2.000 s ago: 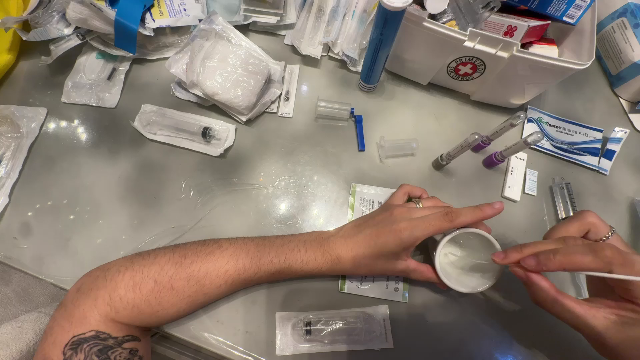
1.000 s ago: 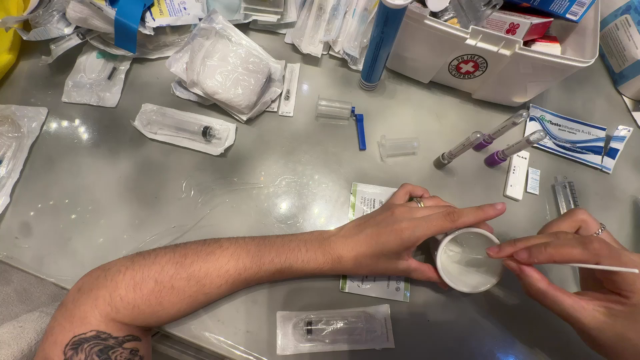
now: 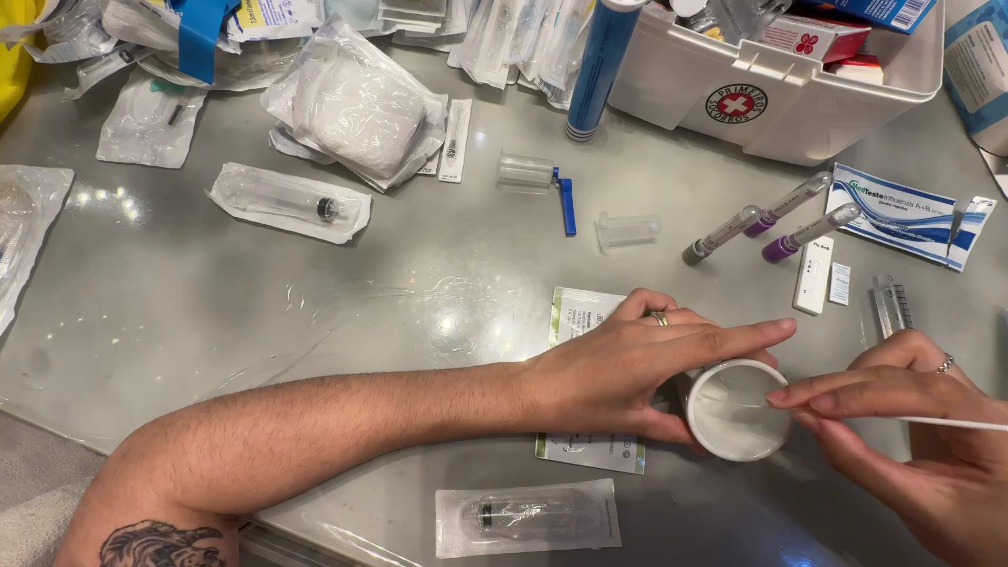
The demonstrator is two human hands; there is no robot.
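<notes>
My left hand (image 3: 669, 354) holds a white cup (image 3: 739, 451) by its side, thumb below and fingers above. White material lies inside the cup, but its kind is unclear. Between the thumb and fingertips of my right hand (image 3: 906, 417) is a thin white stick (image 3: 941, 423), its inner end reaching over the cup's opening. Under my left hand lies a white and green printed packet (image 3: 591, 453), partly hidden. A test cassette (image 3: 813, 276) and a small white sachet (image 3: 840, 283) lie above my right hand, and a clear graduated plastic piece (image 3: 892, 305) is close to its knuckles.
Three capped tubes (image 3: 811, 232) stand near a torn test pouch (image 3: 906, 216). Behind are a white first-aid box (image 3: 677, 87) and a blue cylindrical container (image 3: 598, 67). Wrapped syringes (image 3: 287, 202) lie left and in front (image 3: 528, 518). A clear holder with a blue flap (image 3: 567, 206) and a clear plastic cylinder (image 3: 628, 230) lie mid-table.
</notes>
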